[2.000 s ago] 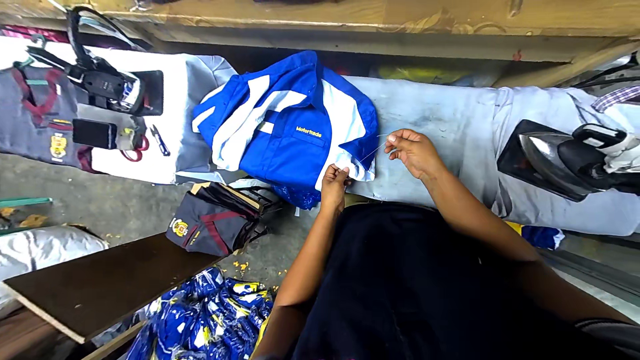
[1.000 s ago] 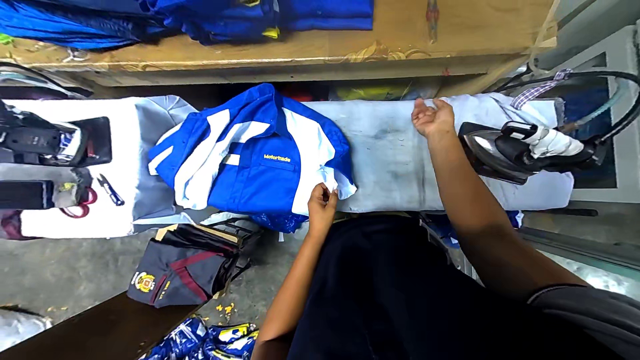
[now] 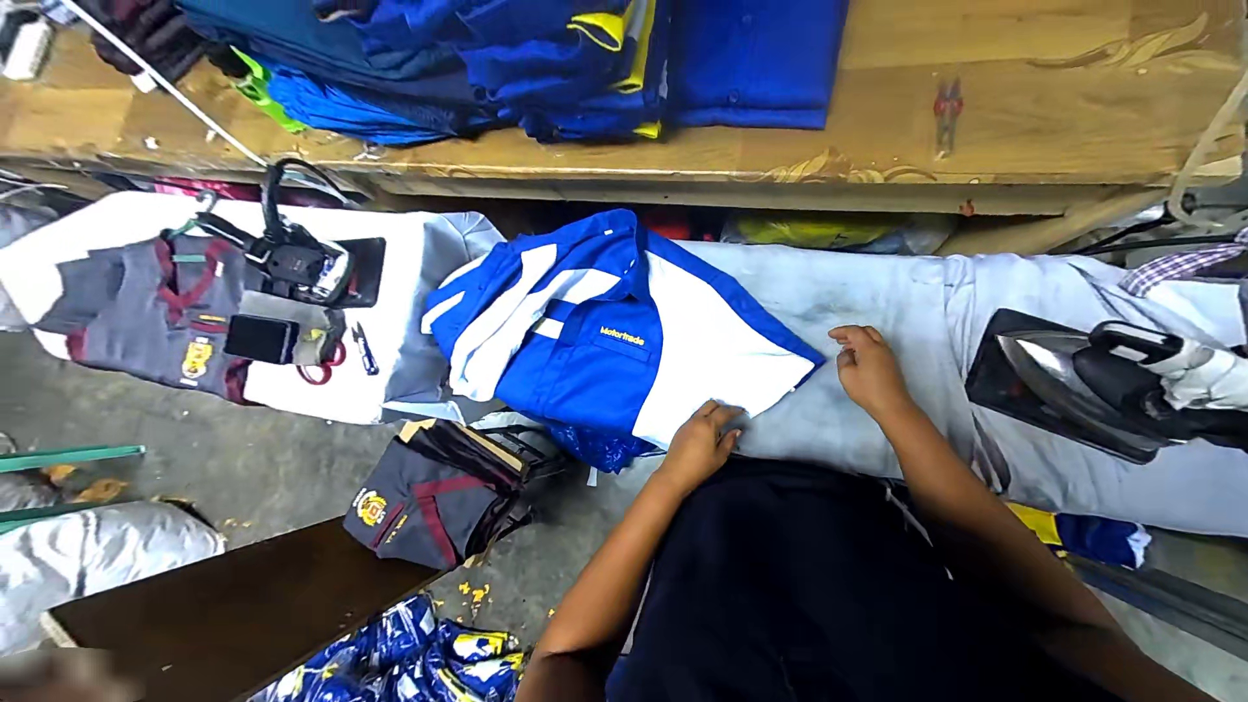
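A blue and white collared shirt with yellow lettering on its chest lies on the grey padded ironing surface. Its white sleeve, edged in blue, is spread flat toward the right. My left hand rests on the sleeve's lower edge with its fingers bent; whether it pinches the cloth is hard to tell. My right hand hovers just right of the sleeve tip, fingers apart, holding nothing. Further right, an electric iron lies on a dark rest plate.
At left are a grey and maroon shirt, a second iron, a phone and red-handled scissors. Folded garments sit on a dark bench. A wooden table behind holds blue clothes and small snips.
The sleeve, bunched beside my left hand before, now lies spread out. My right hand has come back from near the right iron to the sleeve tip. The view has shifted.
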